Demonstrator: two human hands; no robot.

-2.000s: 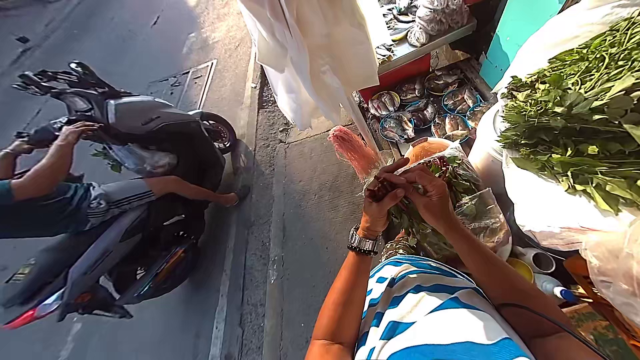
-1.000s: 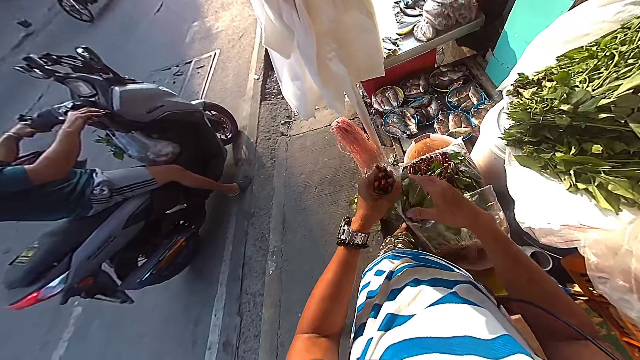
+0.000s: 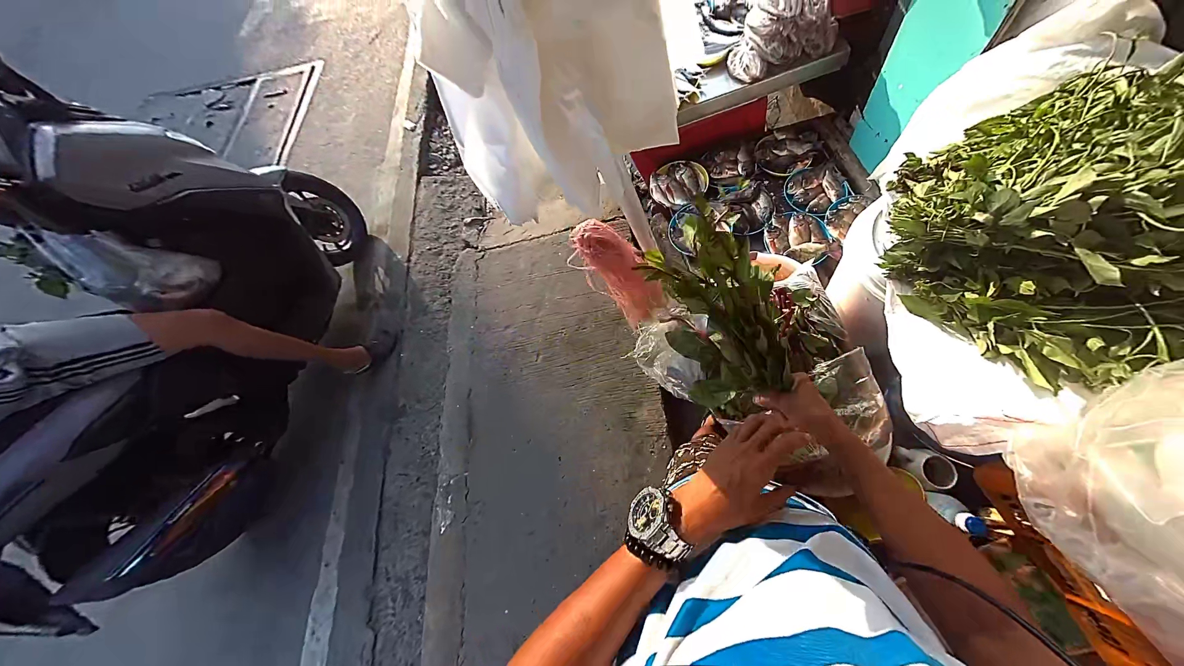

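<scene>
A bunch of leafy greens (image 3: 731,319) stands upright before my body, its leaves pointing away from me. Around its lower stems, my right hand (image 3: 803,409) is closed. My left hand (image 3: 745,474), with a watch on its wrist, lies just below, its fingers bent against the stem end and beside the right fingers; its palm side is hidden. Behind the bunch, a clear plastic bag (image 3: 856,398) holds more greens with dark reddish stems (image 3: 803,310). Pink plastic twine (image 3: 618,270) hangs at the bunch's left.
A large pile of greens (image 3: 1045,222) rests on white sacking (image 3: 962,361) at the right. Basins of fish (image 3: 680,183) stand on the ground beyond. White plastic bags (image 3: 536,102) hang at the top. On the left, a person's leg (image 3: 250,338) extends from a motorcycle (image 3: 176,185).
The bunch, whose dark stem ends faced up in my left hand, now shows its leaves pointing away. My right hand has closed on it, and my left hand has moved down toward my body.
</scene>
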